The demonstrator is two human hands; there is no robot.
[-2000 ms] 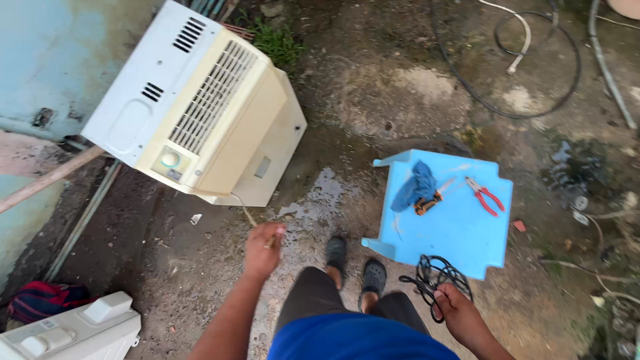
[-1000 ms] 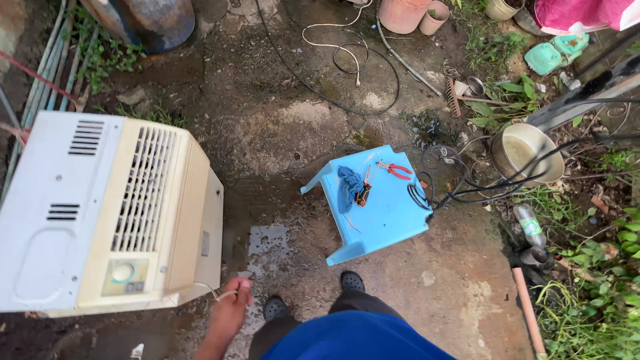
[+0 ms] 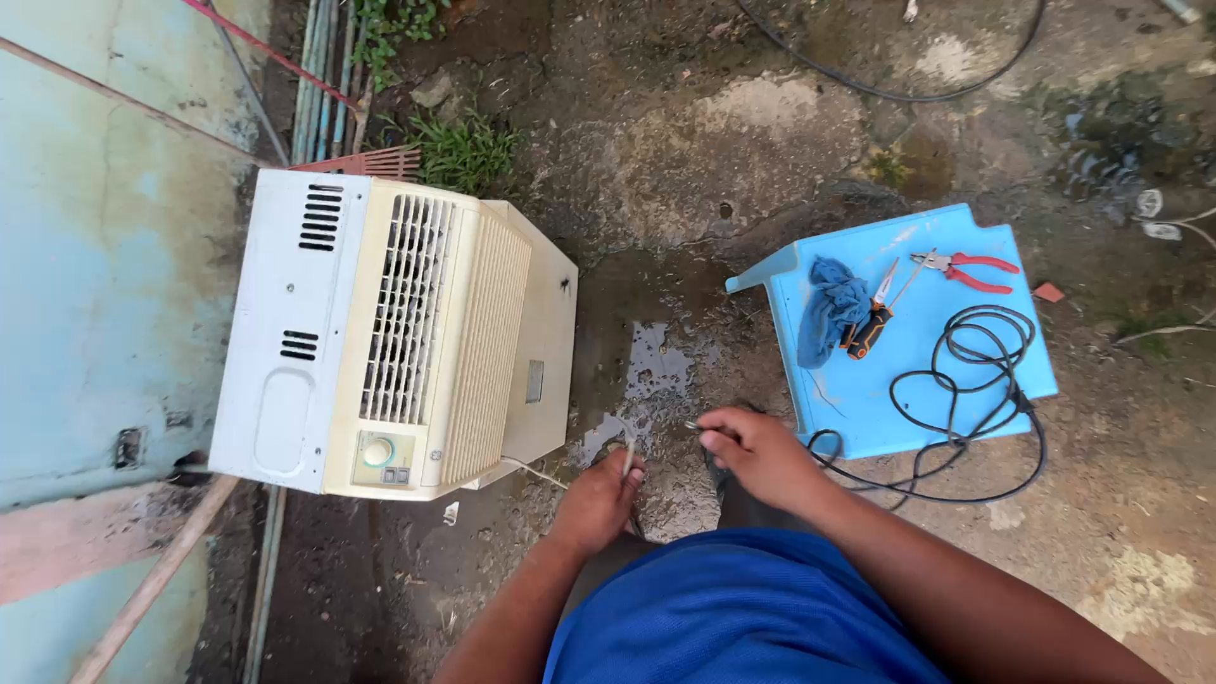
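My left hand [image 3: 597, 499] grips the end of a thin pale cord [image 3: 534, 469] that comes out of the lower front of a cream window air conditioner [image 3: 499, 323]. Close by on the right, my right hand [image 3: 760, 451] pinches a small metallic piece [image 3: 693, 426], too small to identify. A light-blue plastic stool [image 3: 912, 351] bears a blue cloth [image 3: 831, 309], an orange-and-black handled tool [image 3: 866, 332], a screwdriver-like shaft, red-handled pliers [image 3: 969, 268] and a coiled black cable [image 3: 950, 380], whose loops hang over the near edge.
Pale blue wall [image 3: 114, 237] and a slanting wooden pole [image 3: 157, 579] flank the air conditioner at left. Behind it are pipes [image 3: 328, 95], a red rake head [image 3: 385, 163] and weeds. A puddle [image 3: 655, 361] lies between the unit and stool. Another black cable [image 3: 883, 93] curves across the ground.
The black cable, in my right hand two seconds ago, now lies on the stool. My right hand, out of view one second ago, is back near my left hand, which still has the pale cord.
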